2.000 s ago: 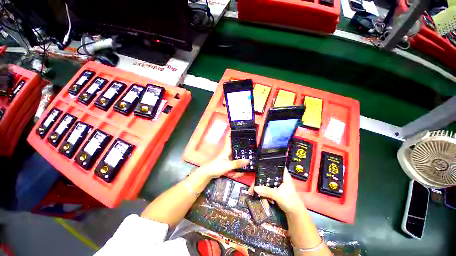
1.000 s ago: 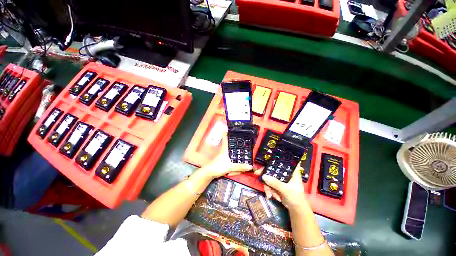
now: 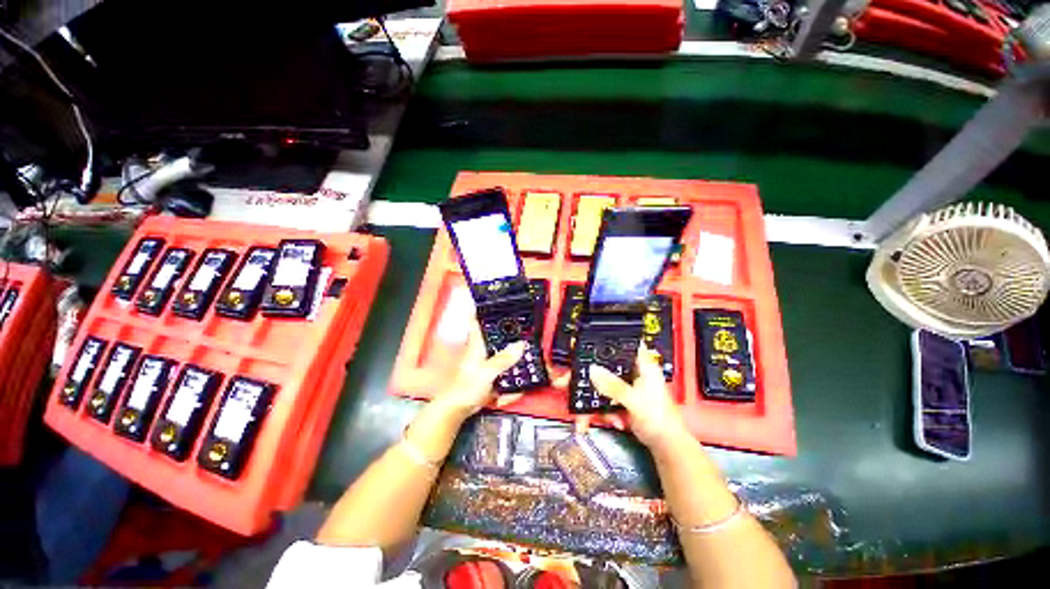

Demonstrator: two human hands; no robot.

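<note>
My left hand (image 3: 481, 374) holds an open flip phone (image 3: 489, 247) with a lit white screen, thumb on its keypad. My right hand (image 3: 637, 391) holds a second open flip phone (image 3: 631, 259) with a lit bluish-white screen, thumb on its keypad. Both phones are upright side by side, above a red-orange phone tray (image 3: 769, 345). In the tray, a closed black phone (image 3: 725, 354) with a gold emblem lies at the right; others are partly hidden behind the held phones. Yellow-faced phones (image 3: 539, 222) lie in the back row. An empty pocket (image 3: 713, 257) shows pale at the back right.
A stacked tray (image 3: 311, 397) of closed phones stands left. Loose battery-like pieces (image 3: 584, 463) lie on shiny plastic (image 3: 541, 506) at the near edge. A cream fan (image 3: 973, 276) and a smartphone (image 3: 942, 395) are at right, a black monitor (image 3: 230, 81) at back left.
The view has shifted, so the trays sit further left and the fan shows more. The right phone has turned more upright and moved left, closer to the left phone. Both hands keep their phones.
</note>
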